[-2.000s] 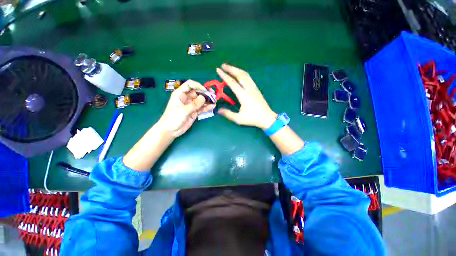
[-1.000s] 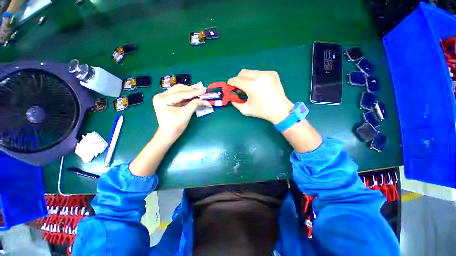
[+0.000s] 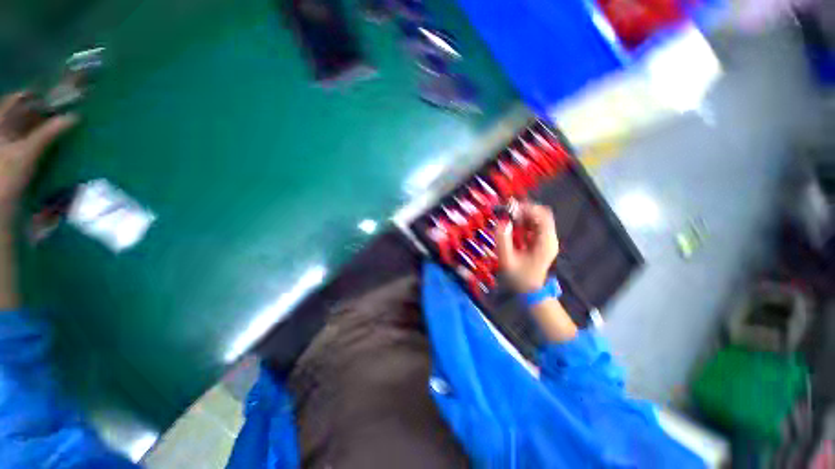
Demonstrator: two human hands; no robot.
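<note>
The view is blurred. My right hand (image 3: 529, 245) is over the black tray (image 3: 600, 220) at the bench's near edge, its fingers closed around a red clamp (image 3: 524, 234); a unit in its jaws cannot be made out. Rows of red clamps with silvery tips (image 3: 485, 206) fill the tray's left part. My left hand (image 3: 27, 142) is at the far left edge, partly cut off, thumb and fingers apart, just short of a small watch unit (image 3: 69, 90). A white wipe (image 3: 110, 215) lies on the green mat below it, beside a small dark and reddish thing.
A black phone (image 3: 325, 41) and dark watch pieces (image 3: 449, 92) lie at the top of the mat. The blue bin (image 3: 545, 50) with red clamps stands at upper right. Grey floor and a green object (image 3: 751, 389) show at right.
The view has swung right and down. My right hand has moved from mid-bench to the tray with the red clamp. My left hand has let go and moved towards a unit farther up the bench.
</note>
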